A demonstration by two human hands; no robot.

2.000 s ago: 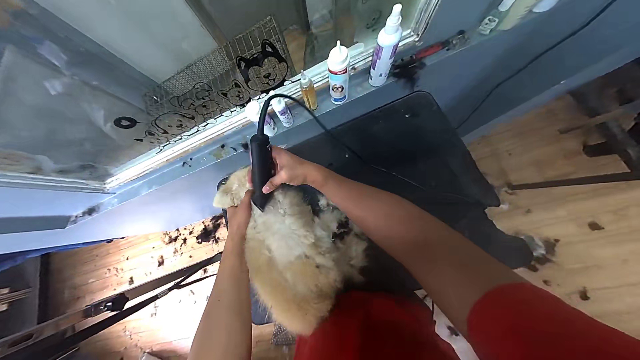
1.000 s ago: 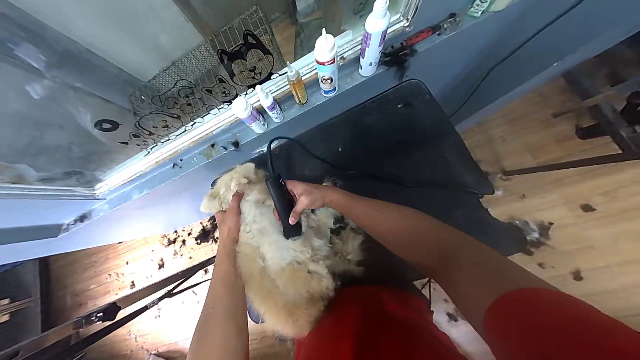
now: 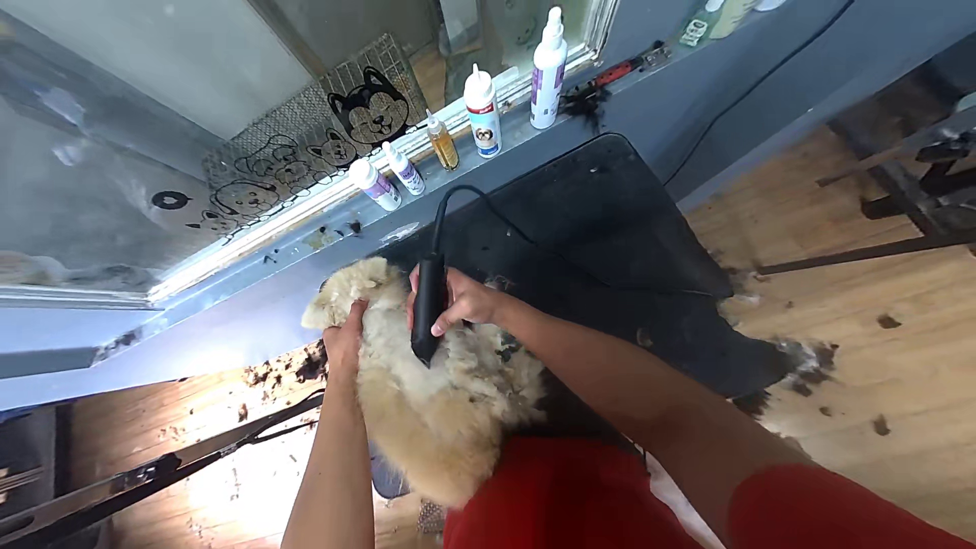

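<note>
A cream-furred dog [image 3: 427,435] is on a black grooming table [image 3: 602,221], its head toward the window ledge. My right hand [image 3: 457,301] grips a black corded electric clipper [image 3: 430,305], whose blade end rests on the pale, shorter fur of the back. My left hand [image 3: 345,335] is at the side of the dog's neck, its thumb on the fur and its other fingers mostly hidden. Loose tufts of clipped fur [image 3: 488,366] lie along the dog's right side. The dog's face is not visible.
On the window ledge stand a spray bottle [image 3: 548,72], a white squeeze bottle [image 3: 483,114], an amber bottle [image 3: 442,143] and small white bottles [image 3: 375,185]. A red-handled tool [image 3: 614,74] lies beside dark hair. The clipper's cord [image 3: 526,235] crosses the table. Hair clumps dot the wooden floor [image 3: 854,335].
The clipper has moved from near the dog's neck down onto its back, in my right hand. My left hand stays at the neck. The view has shifted slightly.
</note>
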